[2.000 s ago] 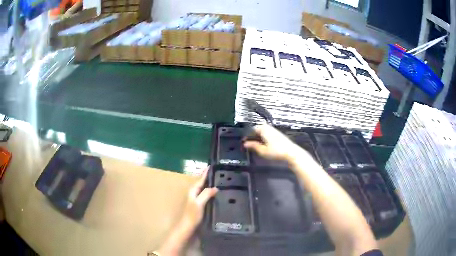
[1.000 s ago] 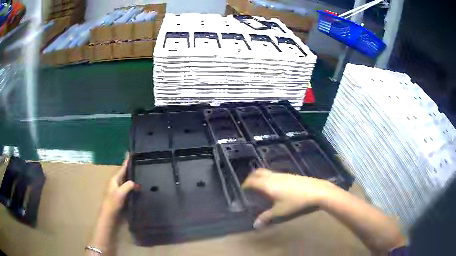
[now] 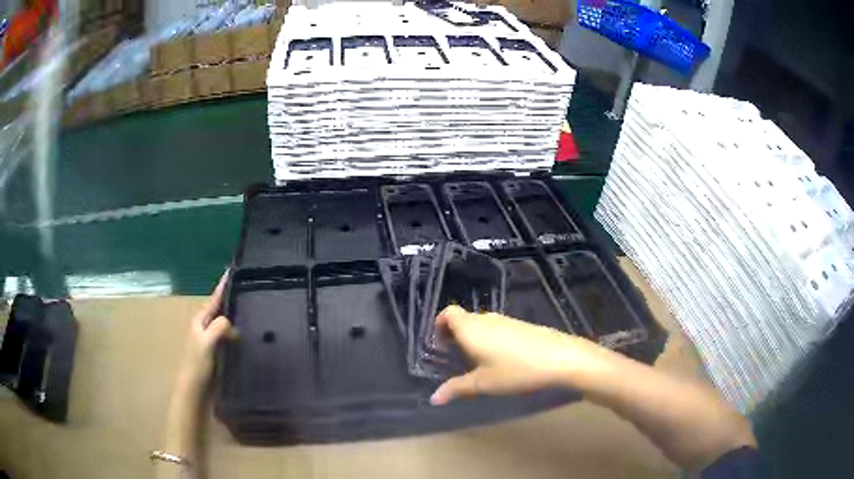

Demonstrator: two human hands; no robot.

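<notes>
A stack of black blister trays (image 3: pixel 272 393) lies on the tan table in front of me. The four left pockets of the top tray are empty; frames lie in several pockets on the right. My right hand (image 3: pixel 487 351) grips a few overlapping, fanned dark phone frames (image 3: pixel 433 318) over the front middle pocket; its fingers partly hide them. My left hand (image 3: pixel 208 327) is at the tray's left edge, its fingers partly hidden behind it, holding the tray stack.
A tall white blister tray stack (image 3: pixel 421 122) stands beyond the trays. A second white stack (image 3: pixel 712 215) leans at the right. A small dark pile of frames (image 3: pixel 42 355) is at the left. A blue basket (image 3: pixel 646 36) and cardboard boxes (image 3: pixel 211 51) are in the background.
The frames in the left pockets have been lifted out since the earliest view. My right hand has moved from the back left to the front middle, where frames now show fanned. The view has shifted right.
</notes>
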